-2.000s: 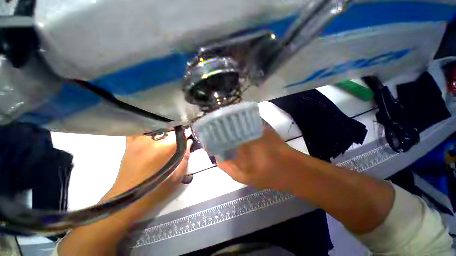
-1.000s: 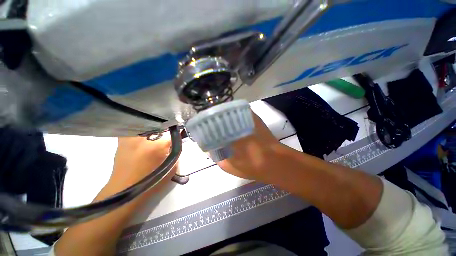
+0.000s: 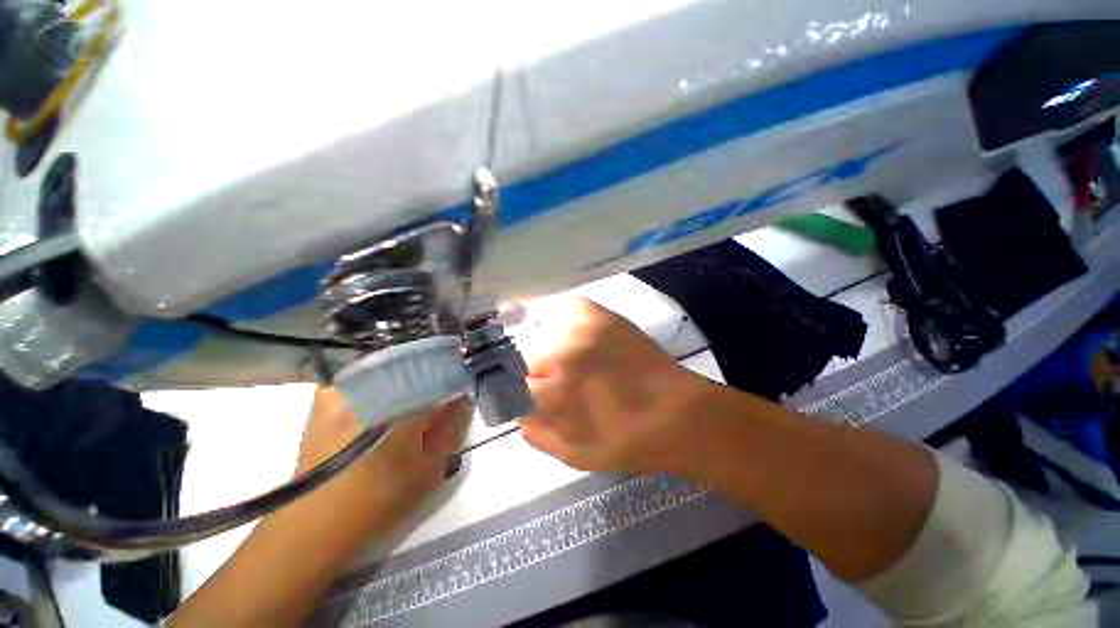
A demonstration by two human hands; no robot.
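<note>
The white sewing machine head [image 3: 590, 147] with a blue stripe and JACK lettering fills the upper view. Its tension discs [image 3: 383, 304] sit above the grey ribbed knob [image 3: 405, 380]. My left hand [image 3: 399, 460] is below the knob, partly hidden by the knob and the curved chrome guard [image 3: 246, 509]. My right hand [image 3: 602, 393] is bent, with its fingertips behind the small grey part [image 3: 501, 383]. The needle area and anything between my fingers are hidden. A small dark bit [image 3: 455, 464] shows beside my left fingers.
Waiting black pieces [image 3: 762, 313] lie right of my right hand. Black-handled scissors [image 3: 940, 307], a green item [image 3: 825, 231] and a black piece [image 3: 1013, 239] lie farther right. Stacked black pieces [image 3: 117, 472] are at left. The ruler tape [image 3: 528, 540] runs along the front edge.
The view has shifted, so the head and knob appear farther left and the chrome lever looks upright. My right hand's knuckles are now more visible. Both hands stay near the needle area.
</note>
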